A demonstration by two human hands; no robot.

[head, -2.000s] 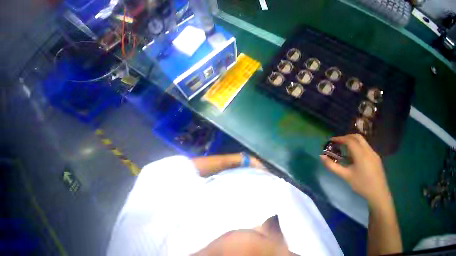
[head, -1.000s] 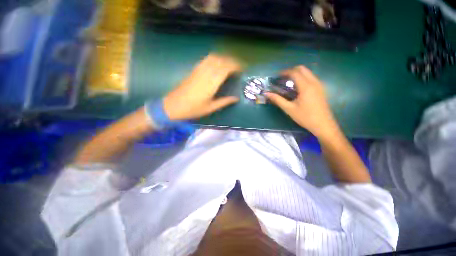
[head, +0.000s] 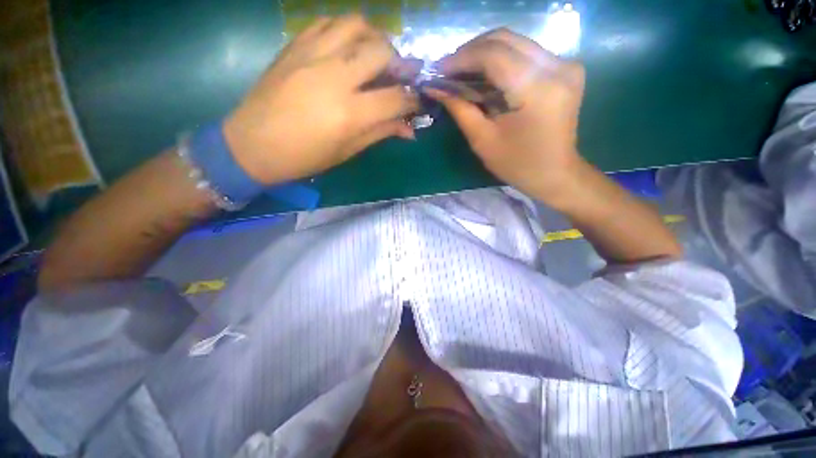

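My left hand (head: 327,103), with a blue wrist strap and a clear bead bracelet, is closed at the fingertips on a small shiny watch part (head: 420,121). Only a bright edge of it shows below the fingers. My right hand (head: 528,112) pinches a dark, thin watch piece (head: 474,89) between thumb and fingers. The fingertips of both hands meet above the green bench. The fingers hide most of both parts, and I cannot tell whether the parts touch.
The green bench (head: 179,54) shows bright lamp reflections behind my hands. A yellow gridded panel (head: 45,107) lies at the left. Loose small dark parts (head: 792,11) are at the top right. Another person's pale sleeve (head: 792,197) is at the right edge.
The view has swung down from the black tray to my hands. My left hand has come up from below the bench edge and closed on a part beside my right hand.
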